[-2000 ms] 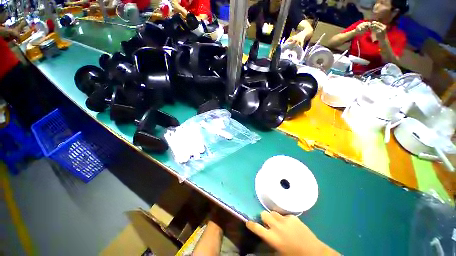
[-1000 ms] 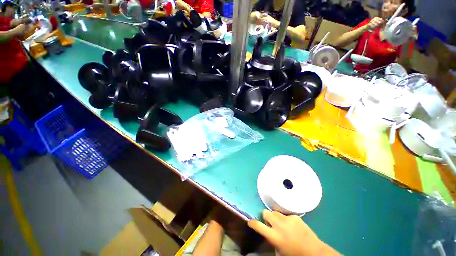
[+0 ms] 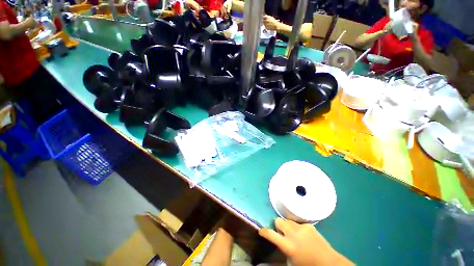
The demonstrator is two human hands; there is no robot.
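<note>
A white round reel body [image 3: 302, 191] with a dark centre hole lies flat on the green bench in front of me. My right hand [image 3: 299, 241] is bare and at the bench's front edge, its fingertips at the reel's near rim and its thumb apart. I see no grip around the reel. Bare skin of what looks like my left arm [image 3: 218, 250] shows at the bottom, below the bench edge; the left hand's fingers cannot be made out. A clear plastic bag [image 3: 221, 143] of white parts lies left of the reel.
Glossy black plastic parts [image 3: 166, 78] are heaped behind the bag, around metal posts [image 3: 250, 52]. White reels [image 3: 439, 140] lie on an orange-green board [image 3: 358, 140] at right. An open carton [image 3: 156, 241] and blue basket [image 3: 86, 156] are below left. People in red work opposite.
The view has shifted slightly, moving the reel a little right in the picture. My right hand stays at its rim. The person opposite now holds up a white reel.
</note>
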